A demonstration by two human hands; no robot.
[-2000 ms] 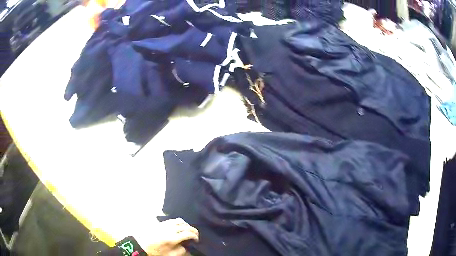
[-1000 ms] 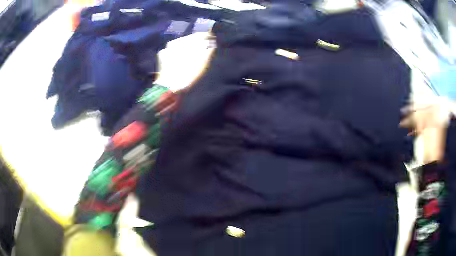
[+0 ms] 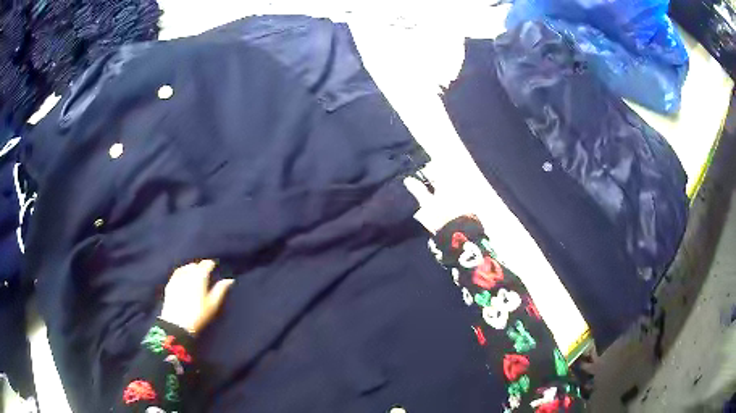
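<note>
A dark navy jacket (image 3: pixel 323 306) lies spread in front of me, matte side up, with gold buttons at its upper left and one at the bottom edge. My left hand (image 3: pixel 194 294) rests on the jacket at lower left, thumb apart from the bent fingers, with nothing visible in it. My right hand (image 3: pixel 424 202) is at the jacket's right edge, close to a corner of the cloth. It is small and overexposed, so whether it grips the edge or a tool cannot be told.
Another navy jacket (image 3: pixel 516 153), shiny lining partly showing, lies on the white table (image 3: pixel 420 89) at right. A blue plastic bag (image 3: pixel 637 48) is at upper right. Dark textured cloth (image 3: pixel 73 48) is at upper left. The table's yellow-green edge curves at far right, above a littered floor (image 3: pixel 670 347).
The view has swung right. The jacket, earlier with its lining up, now shows its matte, buttoned side. My left hand now rests on it; my right hand remains near its right edge.
</note>
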